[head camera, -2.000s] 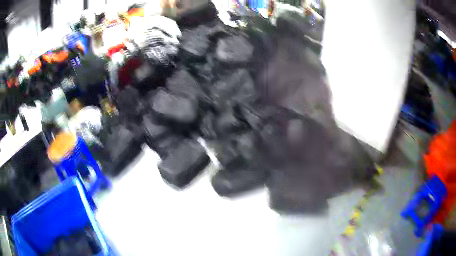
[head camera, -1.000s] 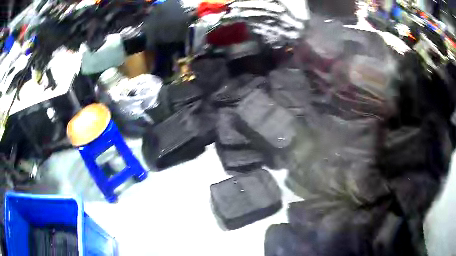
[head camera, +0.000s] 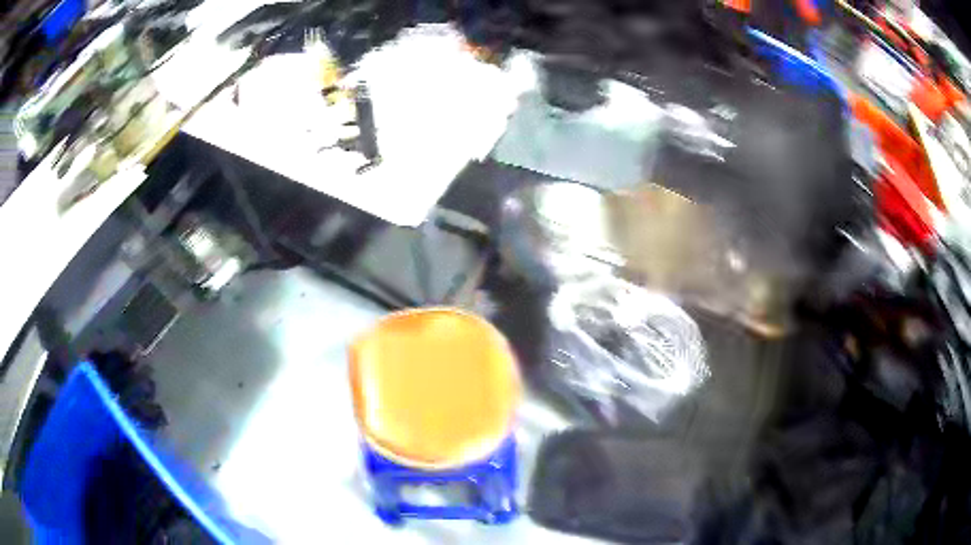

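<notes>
No hand shows in the view. A stool (head camera: pixel 437 389) with a round orange seat and blue legs stands on the pale floor, nearest in front of me. A blue tote bin (head camera: pixel 64 468) is cut off by the lower left edge, with dark contents that are hard to make out. A black backpack (head camera: pixel 612 484) lies on the floor right of the stool, and more dark shapes run into the blurred right side.
White sewing tables (head camera: pixel 319 138) stand at the upper left, with dark frames below. A clear plastic bag (head camera: pixel 628 346) sits behind the backpack, near a brown cardboard box (head camera: pixel 665 240). Orange-red items (head camera: pixel 900 170) are at the upper right.
The view has swung left and come closer to the stool, which now appears larger and near the middle. Most of the bag heap has slid off to the right.
</notes>
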